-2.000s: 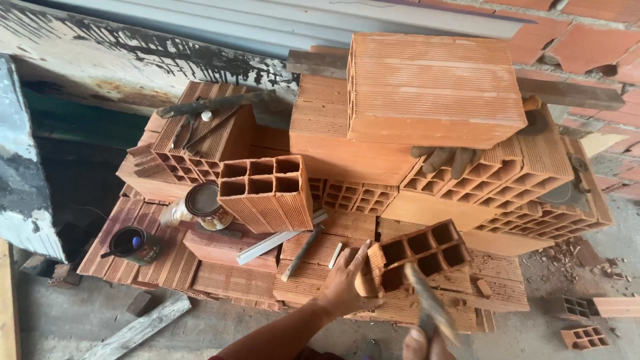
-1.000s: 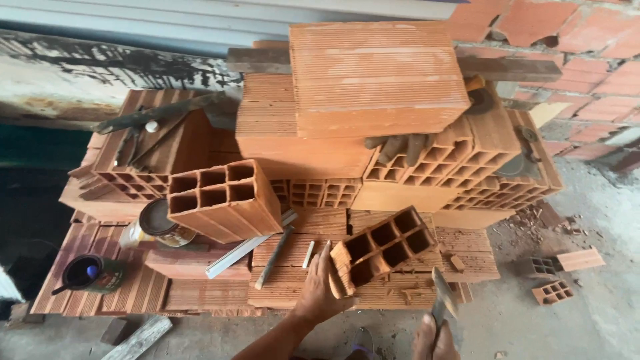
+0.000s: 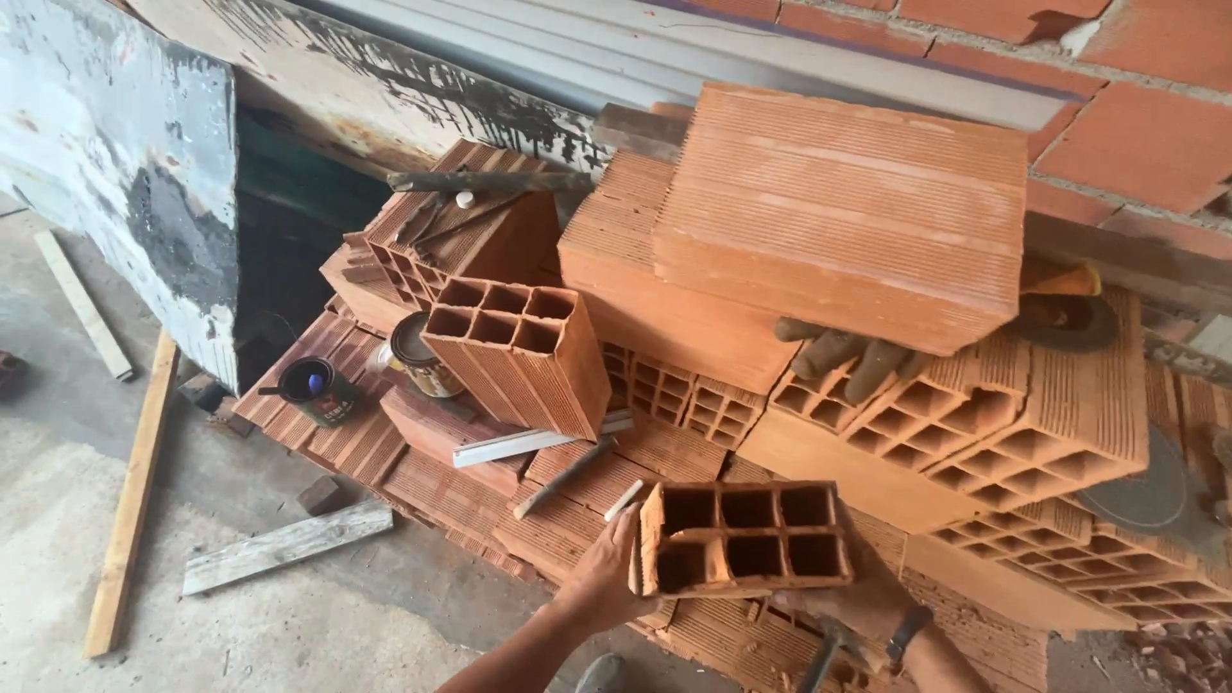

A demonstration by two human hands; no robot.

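A short hollow clay block [image 3: 746, 539], its six cells facing up toward me and its left wall edge broken, is held between both hands. My left hand [image 3: 606, 568] grips its left side. My right hand [image 3: 852, 587], with a dark band on the wrist, holds its right side; its fingers are partly hidden. A hammer [image 3: 823, 654] lies just below the right hand; whether that hand touches it, I cannot tell. Left of the block are a white stick [image 3: 624, 500] and a dark rod [image 3: 565, 476]. Another six-cell block [image 3: 520, 356] stands behind them.
Stacked hollow blocks [image 3: 837, 212] rise behind, with a glove [image 3: 847, 361] and a cutting disc [image 3: 1068, 322] among them. An open can [image 3: 423, 356] and a dark cup [image 3: 318, 390] stand at left. Wood strips [image 3: 289, 544] lie on the floor. A brick wall [image 3: 1145, 135] is at back right.
The block has been lifted and turned so its cells face me. My right hand, which held the hammer upright at the right, has moved onto the block's right side.
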